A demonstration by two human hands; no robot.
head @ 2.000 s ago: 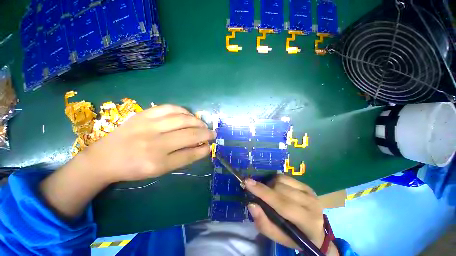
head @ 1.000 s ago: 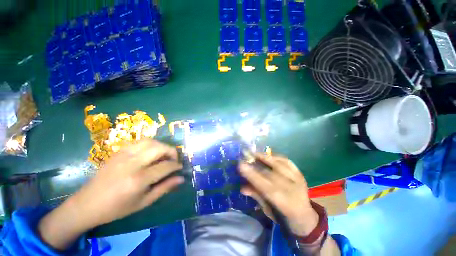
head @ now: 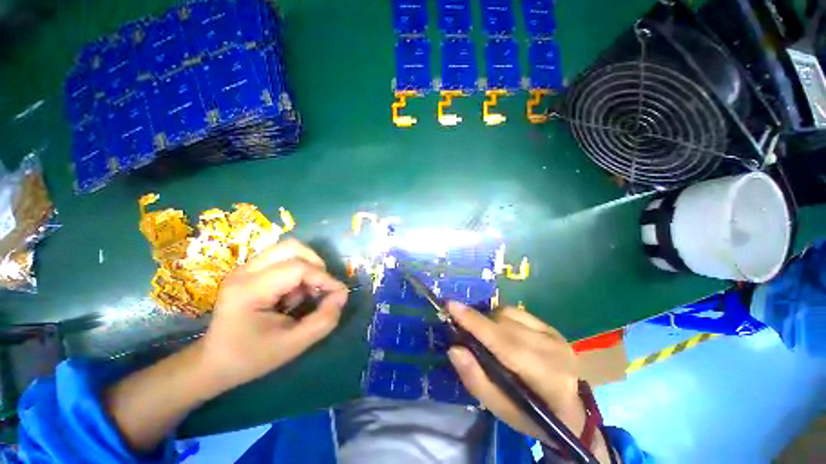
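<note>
The blue PCB panel lies on the green mat in front of me, its upper part washed out by glare. Orange flex cables stick out from its right and upper left edges. My right hand holds the black soldering iron, its thin tip over the panel's left column. My left hand is just left of the panel, thumb and forefinger pinched on a thin thread that looks like solder wire.
A pile of loose flex cables lies behind my left hand. A stack of bare panels is at upper left, a finished panel at top. The fume fan and white tub stand right. A person's blue sleeve shows at the right edge.
Since one second ago, the iron has come back over the panel's left side, and my left thumb and forefinger have closed into a pinch. A flex cable now shows at the upper left edge, uncovered since the first frame.
</note>
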